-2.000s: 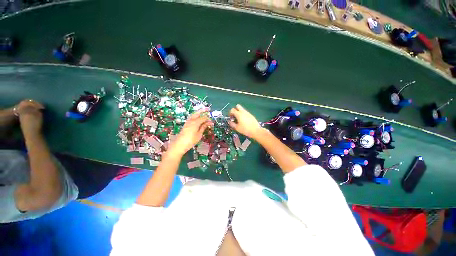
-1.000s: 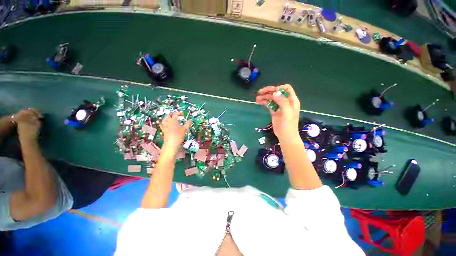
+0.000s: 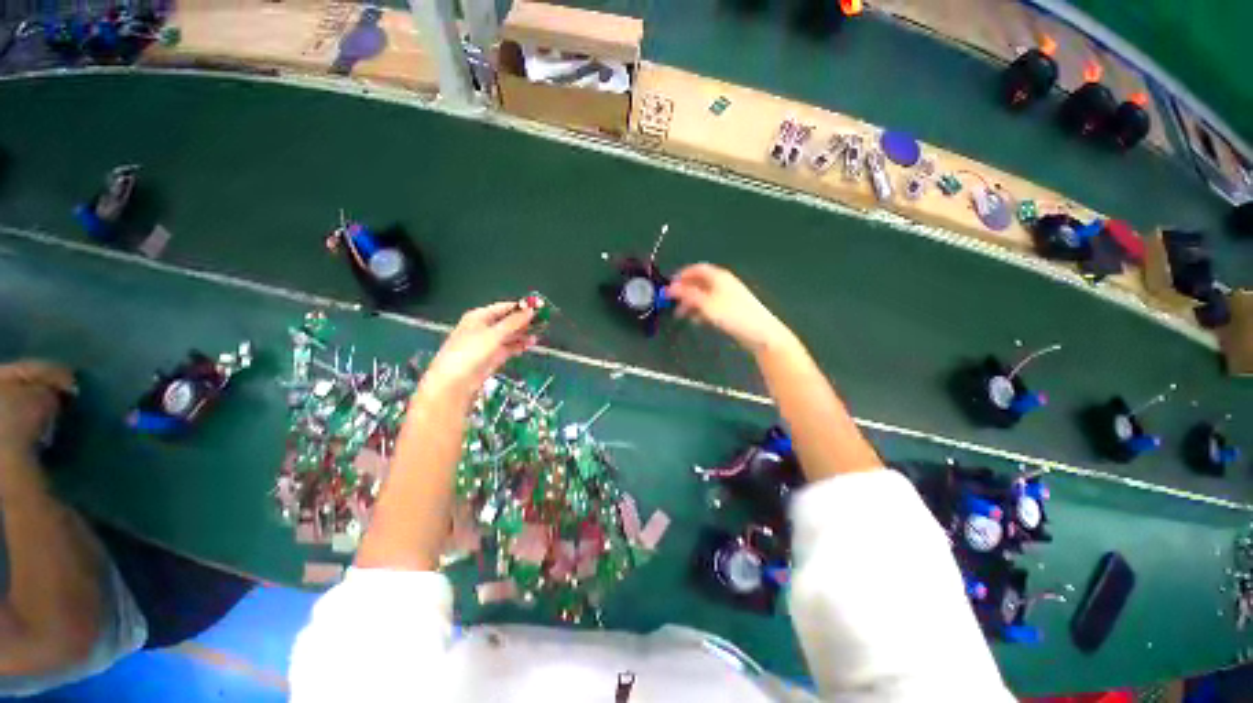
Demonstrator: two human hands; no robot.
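My left hand is above the back of the heap, near the rail, with a small green circuit board in its fingertips. My right hand reaches over the conveyor belt, its fingertips at the blue cylinder of a black unit with a silver disc. Whether the fingers grip the unit or only touch it is hard to tell. The tangled heap of circuit boards lies on the green work surface, partly behind my left forearm.
More black units sit on the belt and right of the heap. A black oblong object lies far right. A pale rail divides belt and surface. A tan shelf holds a cardboard box. Another person's arm is at left.
My left hand has come up out of the heap with a board. My right hand has moved forward and left to the belt unit; the board it held is no longer visible there. The view has tilted forward.
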